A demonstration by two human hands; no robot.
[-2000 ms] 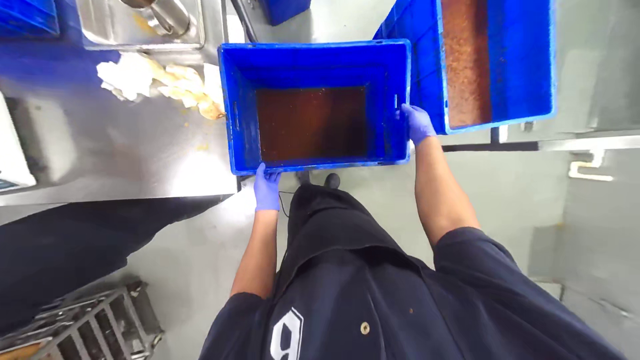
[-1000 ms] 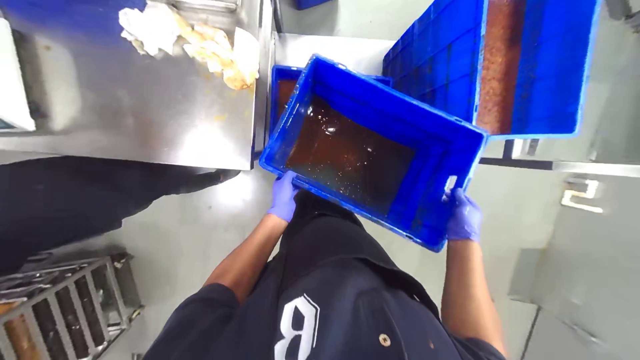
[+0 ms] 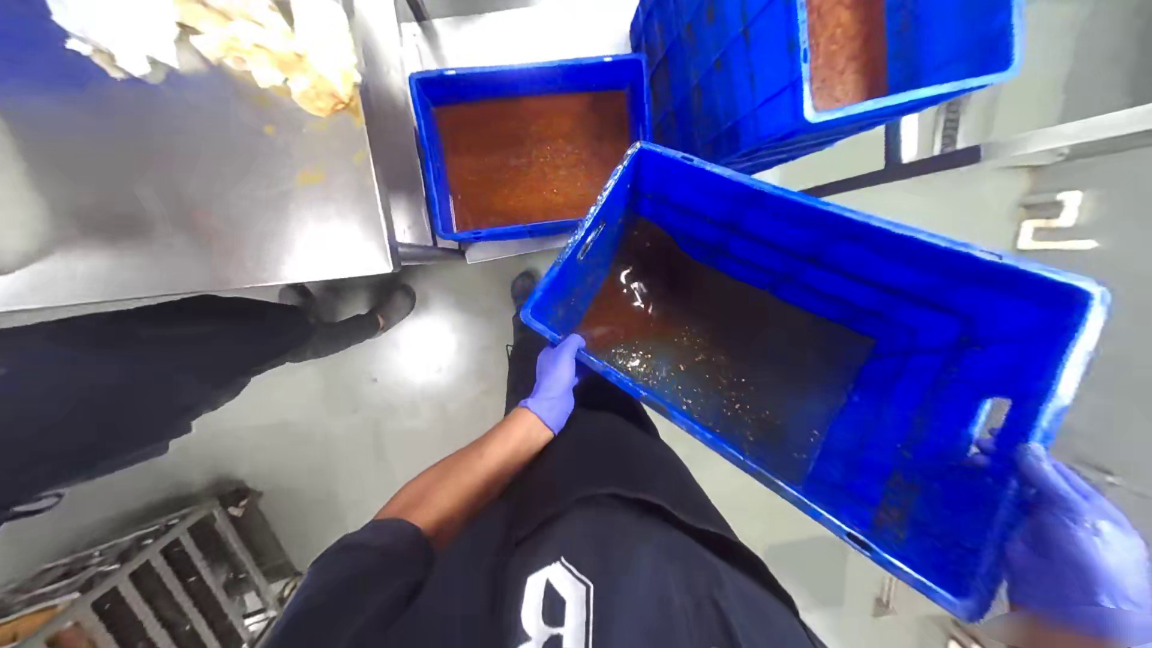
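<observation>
A blue plastic crate (image 3: 900,360) is held up in front of my body, tilted, with brown-red liquid (image 3: 720,342) pooled toward its left end. My left hand (image 3: 553,382), in a purple glove, grips the near rim at the crate's left corner. My right hand (image 3: 1071,531), gloved the same, holds the right end wall beside the handle slot, its fingers partly hidden by the wall. Behind the crate's left end, a second blue crate (image 3: 432,153) holds a shallow layer of orange-brown liquid (image 3: 540,157).
Stacked blue crates (image 3: 729,81) stand at the upper right, the top one with reddish-brown contents. A steel table (image 3: 216,198) at the left bears whitish and yellowish scraps (image 3: 288,54). A person in dark clothes (image 3: 117,378) stands at the left, near a metal rack (image 3: 180,576) at the lower left.
Both hands have moved the held crate rightward and toward my body, turning and tilting it. The second crate, mostly covered one second ago, now shows behind it.
</observation>
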